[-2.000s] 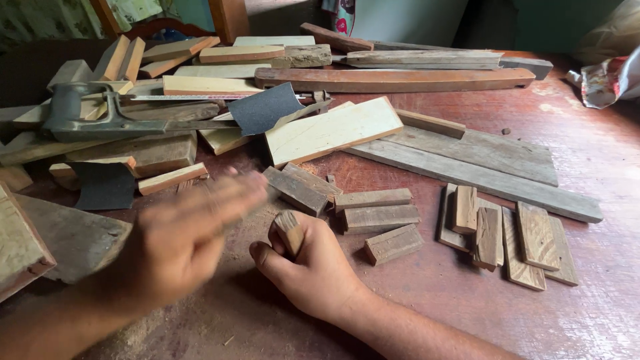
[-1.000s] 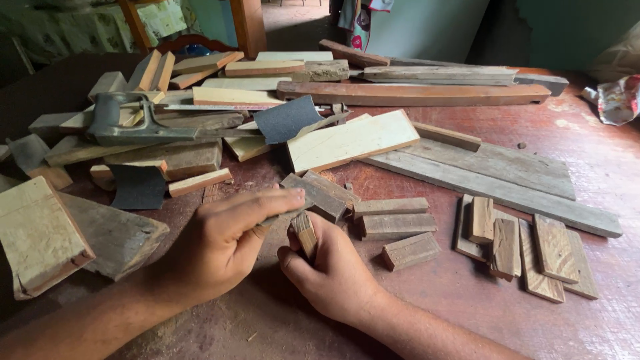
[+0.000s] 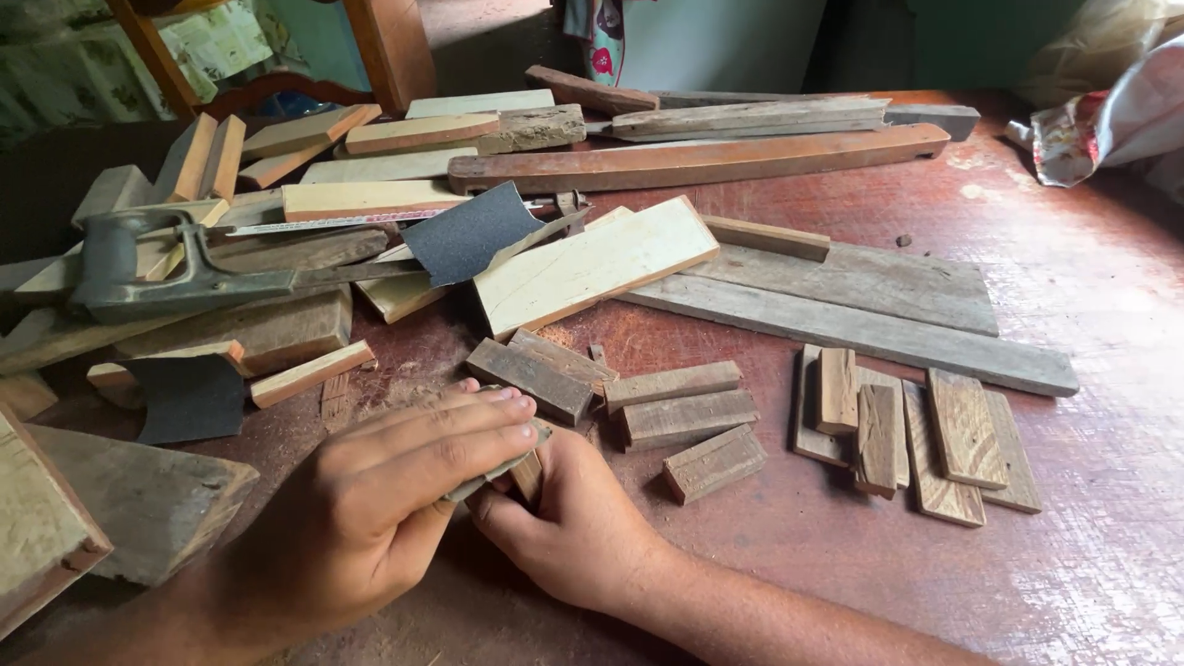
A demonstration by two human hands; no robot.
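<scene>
My right hand grips a small wood block, of which only one end shows. Over the top of that block, my left hand presses a piece of worn sandpaper under its flat fingers. Most of the sandpaper is hidden by the fingers. Just beyond the hands lie dark wood blocks, and several short grey-brown blocks lie to their right. Small sanded-looking wood pieces are stacked further right.
A hacksaw lies on wood scraps at the left. Dark abrasive sheets rest near it and on the pale board. Long grey planks and a reddish curved bar cross the table. A crumpled wrapper sits back right.
My left hand, raised and blurred two seconds ago, has come over to my right hand and now lies on the block. The right hand keeps its grip. The view has shifted slightly.
</scene>
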